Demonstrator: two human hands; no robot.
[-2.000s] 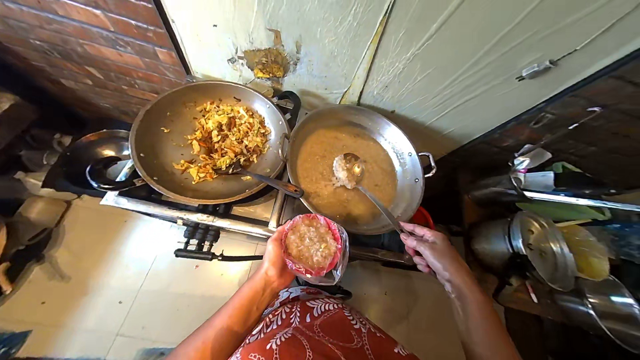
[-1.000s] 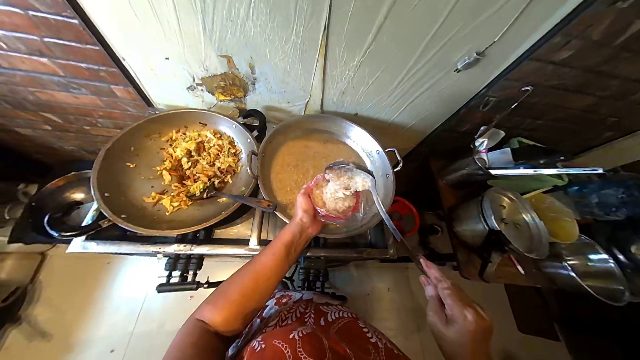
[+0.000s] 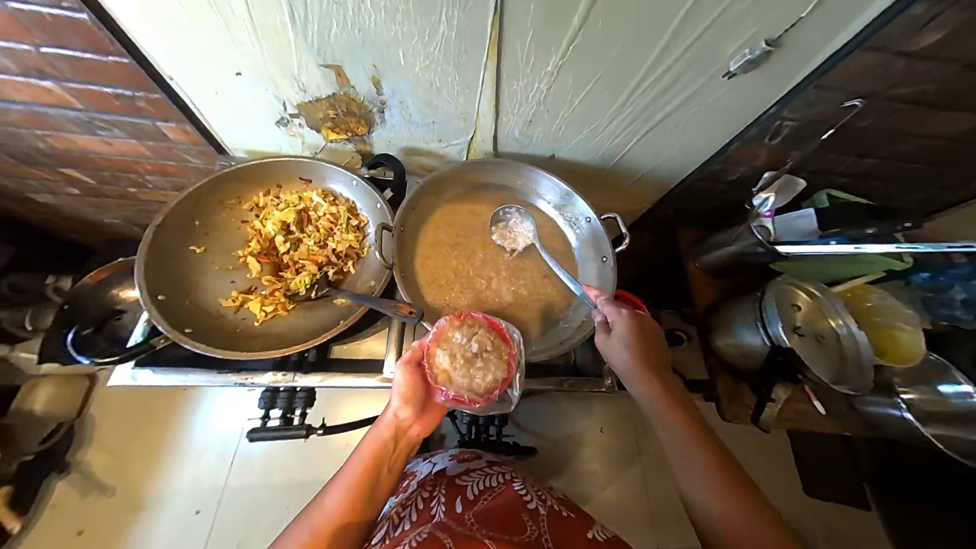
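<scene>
My left hand [image 3: 415,389] holds a red bowl [image 3: 470,358] lined with clear plastic and full of porridge-like food, in front of the near rim of a wide metal pan [image 3: 602,259]. My right hand [image 3: 629,332] grips the handle of a metal ladle [image 3: 560,267]. The ladle's head, with pale porridge in it, is over the brownish porridge [image 3: 488,259] in that pan. To the left, a large wok [image 3: 183,290] holds chopped, cooked vegetables [image 3: 305,240]. A spatula [image 3: 374,303] rests in the wok, its handle reaching past the rim toward the bowl.
Both pans stand on a gas stove [image 3: 351,377] against a stained, covered wall. A small black frying pan [image 3: 103,313] sits at the far left. On the right are a lidded metal pot [image 3: 816,332], a yellow container [image 3: 881,324] and a steel bowl [image 3: 938,404].
A second ago the ladle was at the bowl over the pan's near part. Now the ladle is over the pan's middle, and the bowl has come back toward me.
</scene>
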